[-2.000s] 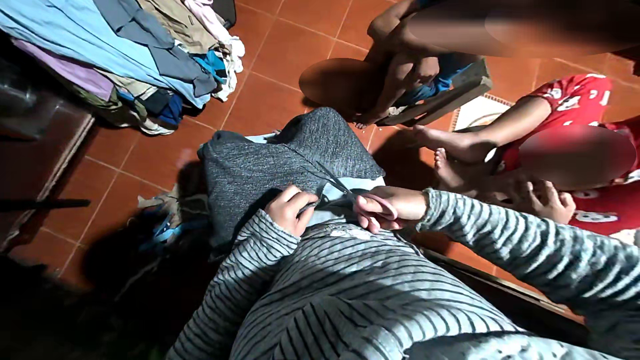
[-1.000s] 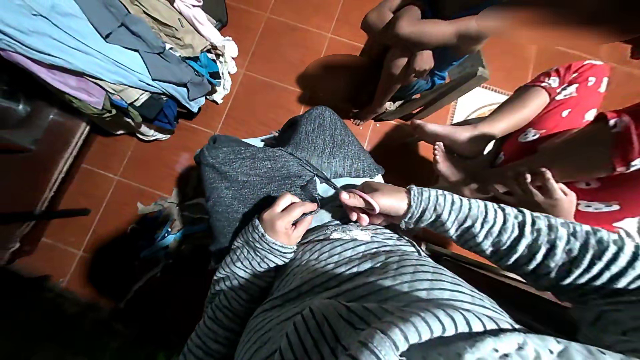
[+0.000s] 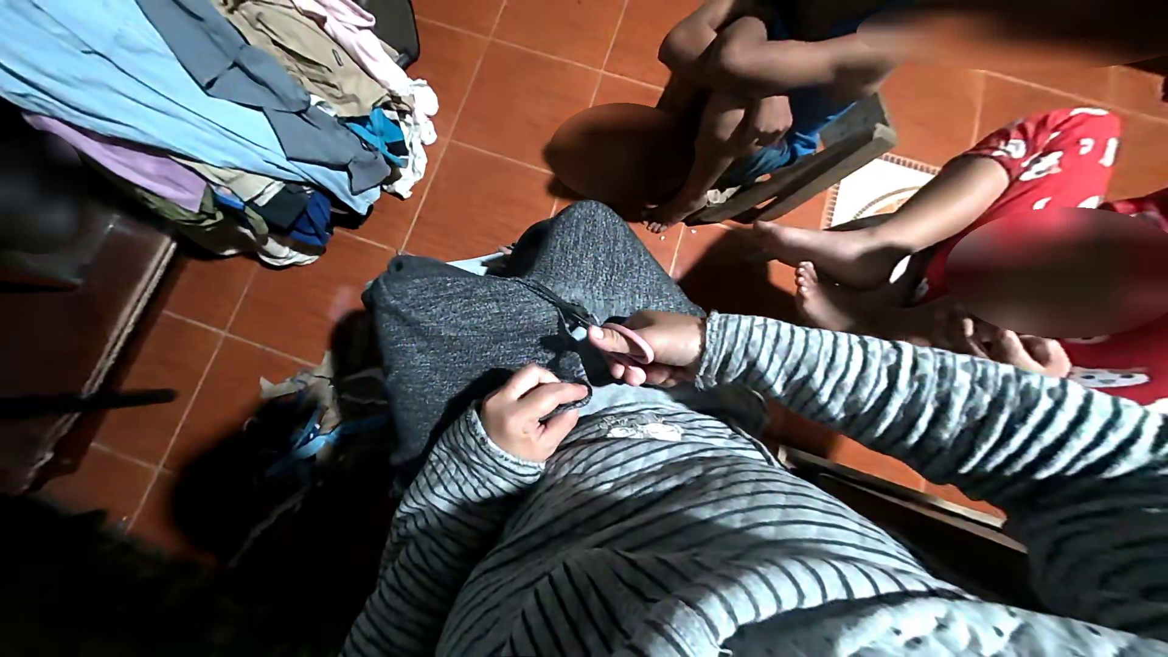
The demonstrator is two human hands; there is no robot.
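Observation:
Dark grey fabric [image 3: 474, 338] lies over my lap, and a thin dark strip of cloth crosses it. My right hand [image 3: 643, 347] grips scissors with pink handles [image 3: 636, 344]; the blades point up and left over the lap, beside the dark strip. Just left of it and lower, my left hand [image 3: 536, 411] pinches a small dark edge of cloth between thumb and fingers. Light blue cloth shows between and below the hands. Where exactly the blade tips end among the dark cloth cannot be told.
A heap of folded clothes [image 3: 228, 119] is at the upper left. Scraps of cloth [image 3: 319, 420] lie on the tiled floor at left. One person sits on a low wooden stool [image 3: 821, 173] at top; another, in red patterned clothes [image 3: 1049, 155], sits at right, bare feet near my lap.
My left hand has shifted slightly down, away from the scissors, with dark cloth in its fingers. The right hand still holds the scissors. The seated person in red has moved an arm.

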